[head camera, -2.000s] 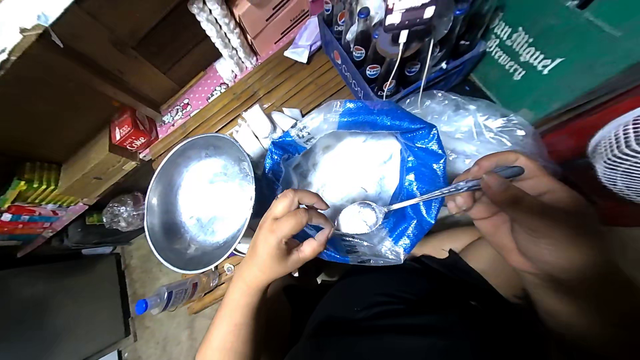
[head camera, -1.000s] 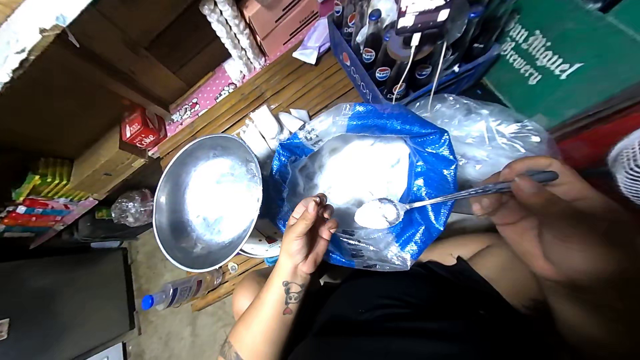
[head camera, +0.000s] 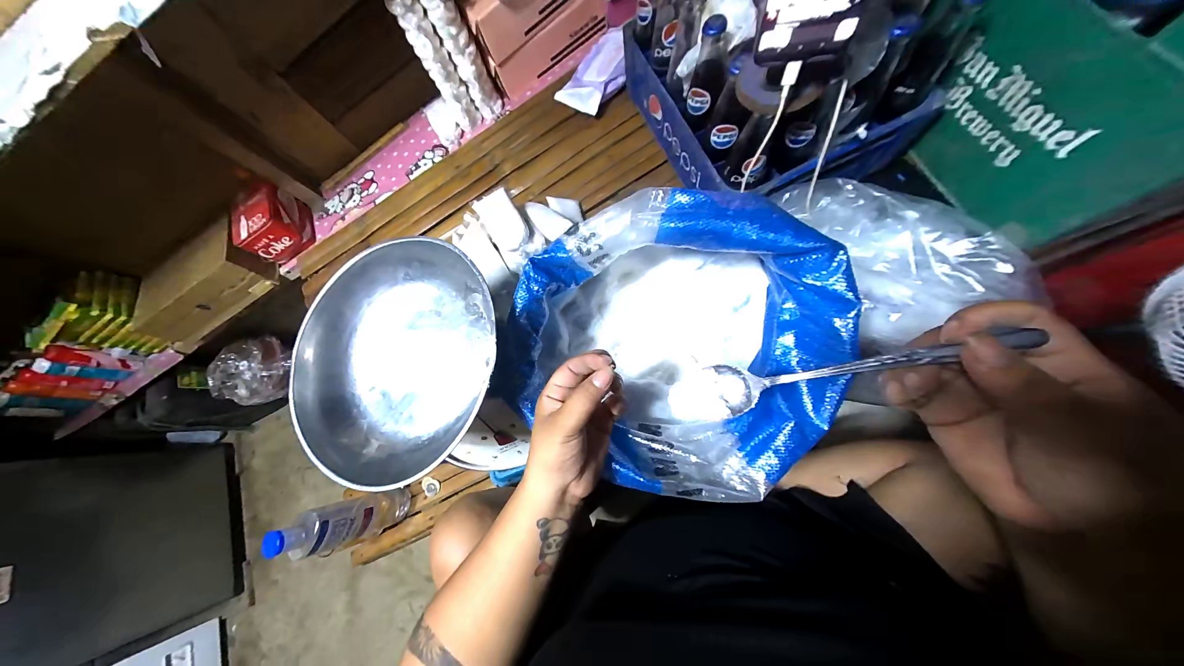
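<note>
My right hand (head camera: 1008, 398) grips a metal spoon (head camera: 832, 368) by its dark handle end; white powder lies in its bowl, over the mouth of the sack. The blue woven sack (head camera: 814, 277) has a clear plastic liner and holds white powder (head camera: 684, 305), brightly lit. My left hand (head camera: 583, 407) is over the sack's left edge, fingers curled with the fingertips together; whether something small is between them cannot be told. Left of the sack, a round metal basin (head camera: 321, 407) has a glaring white area inside, so its contents are unclear.
A blue Pepsi crate (head camera: 680, 139) of bottles stands behind the sack, with a device and white cables above it. A clear plastic bag (head camera: 916, 250) lies at the sack's right, near a green crate (head camera: 1027, 120). A plastic bottle (head camera: 342, 525) with a blue cap lies below the basin.
My left hand has drawn back left from beside the spoon's bowl, where it was two seconds ago. My right hand still holds the spoon over the sack.
</note>
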